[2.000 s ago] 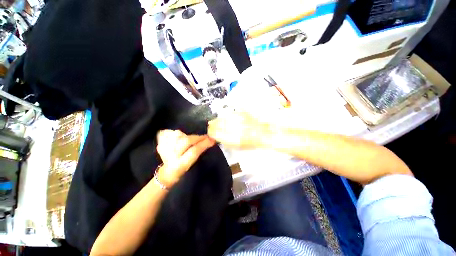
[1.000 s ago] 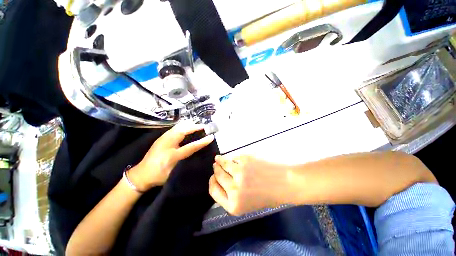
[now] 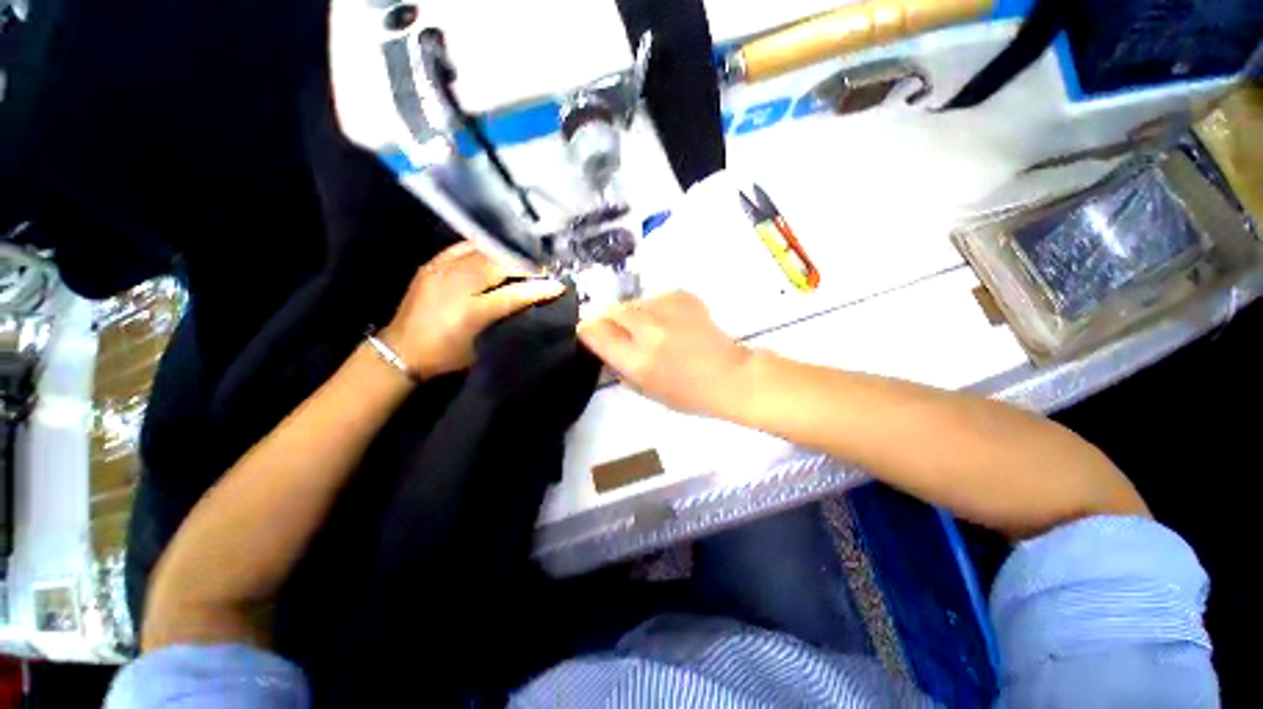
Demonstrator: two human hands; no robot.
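Observation:
The black garment piece [image 3: 457, 457] hangs over the table edge and runs up to the presser foot [image 3: 605, 284] of the white sewing machine [image 3: 478, 56]. My left hand [image 3: 450, 312] lies on the cloth just left of the foot, thumb and fingers on a fold. My right hand [image 3: 672, 346] is just below and right of the foot, its fingertips on the cloth's right edge. The needle tip is too small to make out.
Orange-yellow snips [image 3: 783, 243] lie right of the needle. A parts tray [image 3: 1025, 333] with plastic-wrapped contents sits at right. A wooden-handled tool [image 3: 859, 35] and black band [image 3: 679, 97] rest on the machine head. A blue-edged crate [image 3: 907, 568] is below.
Since one second ago, my right hand has moved up to the presser foot with the cloth edge. My left hand is now slightly higher, beside the machine head. The camera view has also shifted.

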